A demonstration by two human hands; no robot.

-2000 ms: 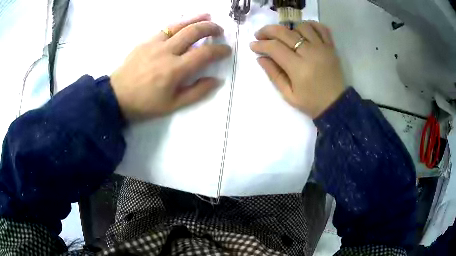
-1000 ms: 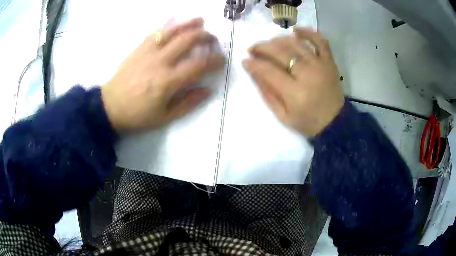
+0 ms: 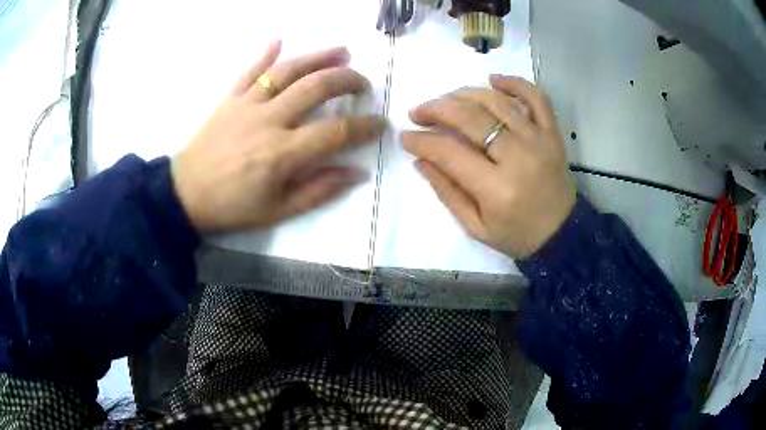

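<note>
A white fabric panel (image 3: pixel 294 239) lies on the machine bed, with a thin double line of stitching (image 3: pixel 377 201) running from the presser foot (image 3: pixel 395 15) to its near edge. Loose threads show at that edge. My left hand (image 3: pixel 273 138) lies flat on the panel left of the line, fingers spread and a little blurred. My right hand (image 3: pixel 500 159) rests on the panel right of the line, fingers slightly bent and apart. Neither hand grips anything. The needle itself cannot be made out.
A ribbed cream knob (image 3: pixel 482 30) is right of the foot. Red-handled scissors (image 3: pixel 721 241) lie at the far right. A ruler scale (image 3: pixel 277 275) runs along the front table edge. The grey-white machine head (image 3: pixel 722 76) is at upper right. More white pieces (image 3: pixel 46 147) are at left.
The panel has moved away from me toward the foot, and its near edge now uncovers the ruler scale. My right hand sits slightly lower on the panel. The knob shows more fully than two seconds ago.
</note>
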